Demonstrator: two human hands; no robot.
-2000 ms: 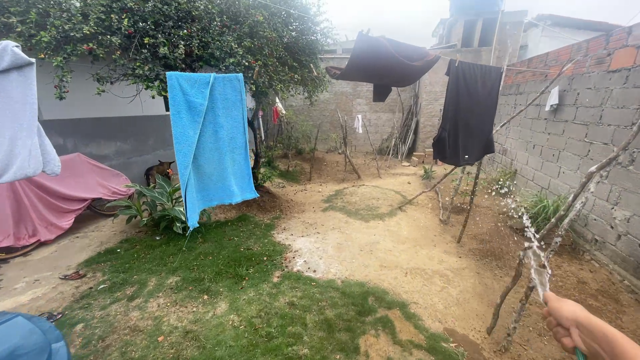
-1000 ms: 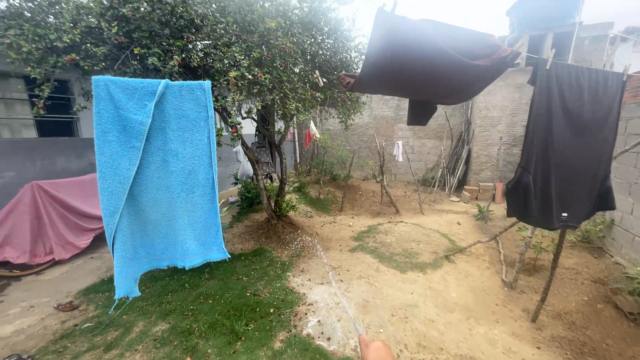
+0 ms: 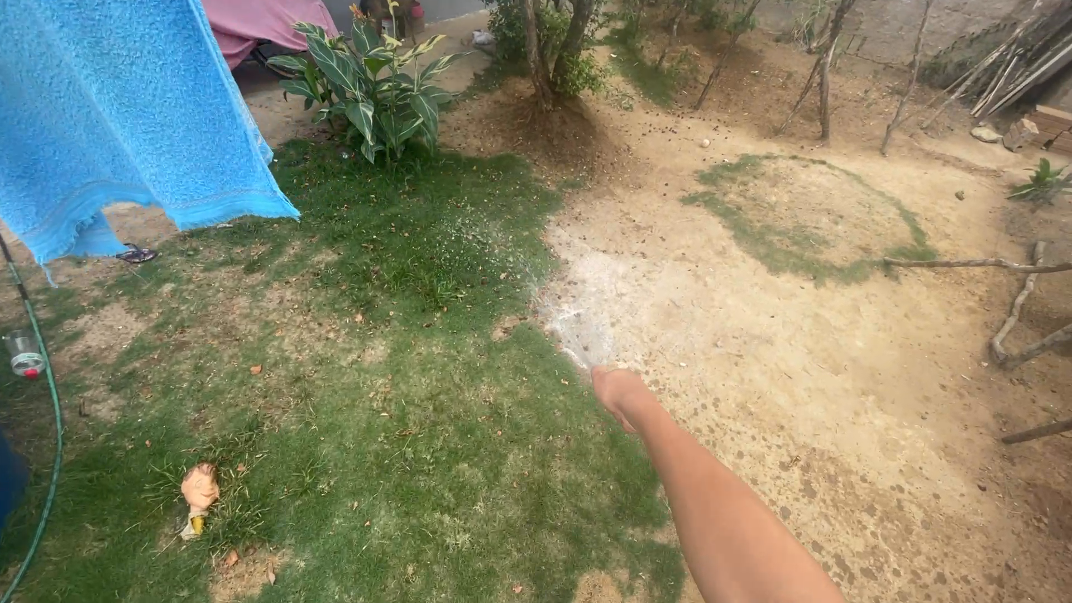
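My right hand point(image 3: 618, 392) reaches forward from the lower right with its fingers curled. A spray of water point(image 3: 574, 335) leaves its fingertips and fans up and left over the grass point(image 3: 435, 260). What it grips is hidden behind the hand; in the earliest head view a bit of green hose shows beneath it. A green garden hose point(image 3: 54, 402) runs down the left side of the view. My left hand is not in view.
A blue towel point(image 3: 142, 109) hangs at upper left. Beyond it are a leafy plant point(image 3: 381, 96) and a tree trunk point(image 3: 536, 54). A plastic bottle point(image 3: 25, 356) and a pinkish object point(image 3: 199, 490) lie at left. Branches point(image 3: 1017, 306) stand at right.
The view has tilted down toward the ground. The water, aimed at the right side two seconds ago, now goes toward the grass on the left. More of my right forearm shows.
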